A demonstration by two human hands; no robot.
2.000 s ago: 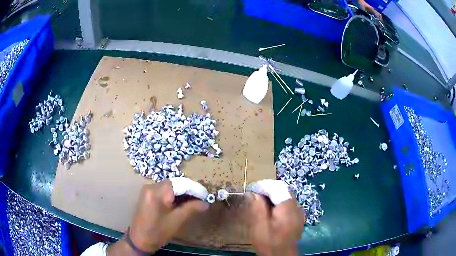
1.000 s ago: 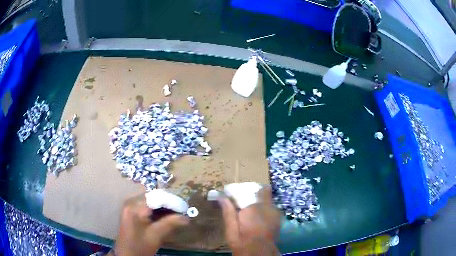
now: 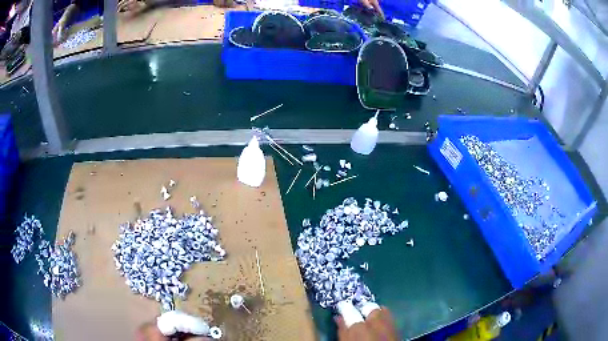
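My left hand (image 3: 175, 328), cut off by the bottom edge, has a white finger cover and pinches a small silvery ring-like piece (image 3: 215, 332). My right hand (image 3: 365, 324), with white-covered fingertips, touches the lower edge of the silvery heap on the green bench (image 3: 347, 233); whether it grips a piece is hidden. A heap of stemmed silvery pieces (image 3: 167, 250) lies on the cardboard sheet (image 3: 247, 230). A round whitish cap (image 3: 237, 301) with a thin stick at it sits on a dark stain between the hands. Another thin stick (image 3: 260, 272) lies above it.
A large white bottle (image 3: 251, 164) stands at the cardboard's upper right; a smaller one (image 3: 365, 136) is farther right. Loose sticks lie between. Silvery clusters (image 3: 59, 266) lie left. A blue bin (image 3: 497, 216) stands right, another (image 3: 290, 63) holds oval-framed items across the rail.
The view has swung right and up. My right hand has moved from above the cardboard to the right-hand heap. My left hand still holds the ring-like piece.
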